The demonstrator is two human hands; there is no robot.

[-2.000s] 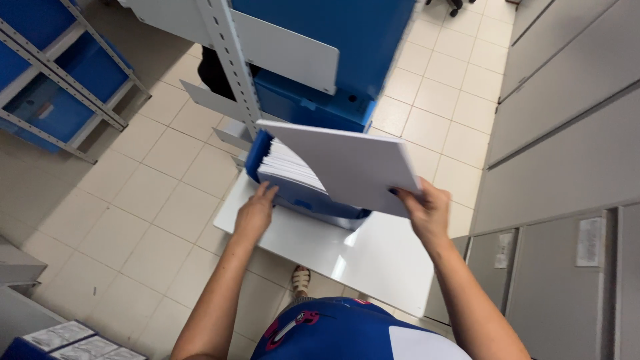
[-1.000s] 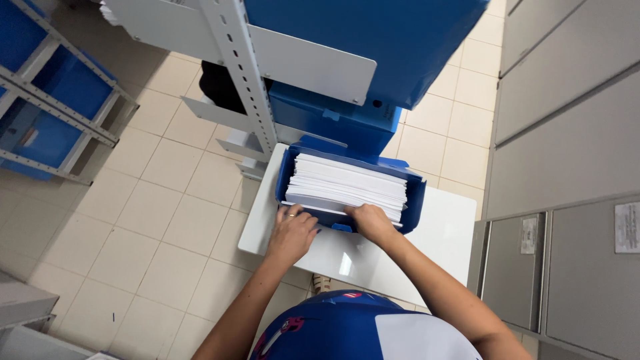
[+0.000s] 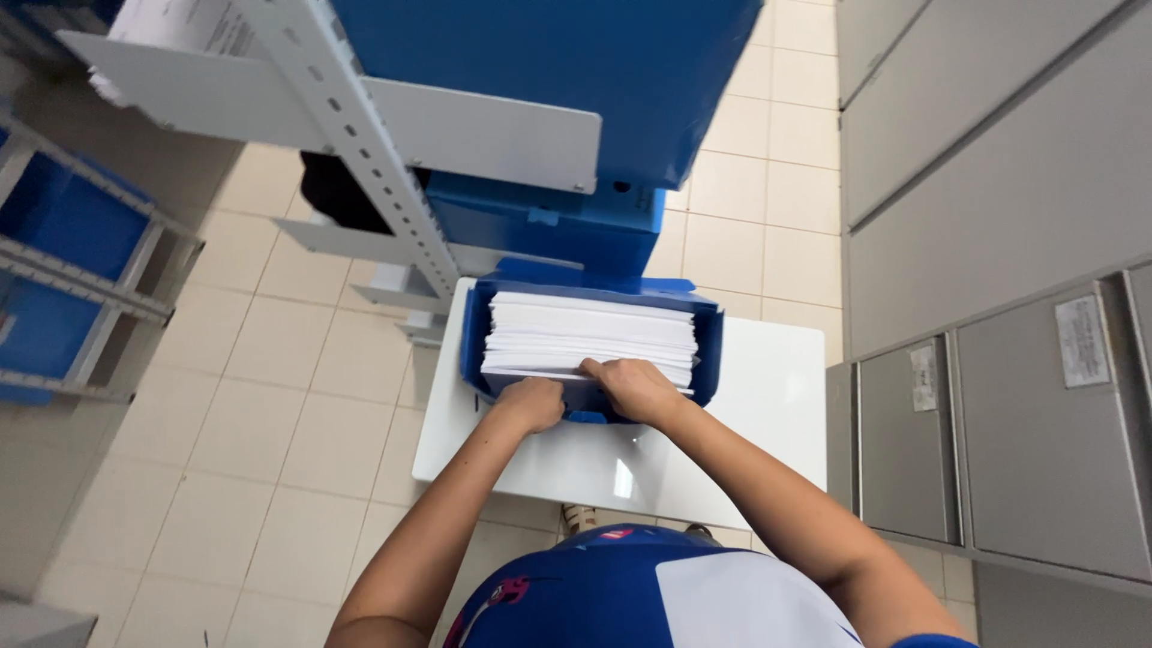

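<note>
A blue archive box (image 3: 707,360), its top side open, rests on a white tabletop (image 3: 774,405) and is packed with white papers (image 3: 589,333) in folders or sheaves. At the box's near side, my left hand (image 3: 533,403) is bent over the near wall, its fingertips hidden inside. My right hand (image 3: 633,387) lies to its right, with a finger and thumb at the edge of the nearest folder; whether it pinches that edge is not clear.
A grey perforated metal shelf post (image 3: 360,144) rises just behind the table's left part. Large blue boxes (image 3: 549,90) stand on the shelves beyond. Grey metal cabinets (image 3: 1044,432) line the right side. Another rack with blue boxes (image 3: 67,216) is at the left, over a tiled floor.
Two seconds ago my right hand held a white folder raised over the box; one second ago it was down at the papers. Since then, both hands have stayed at the box's near side.
</note>
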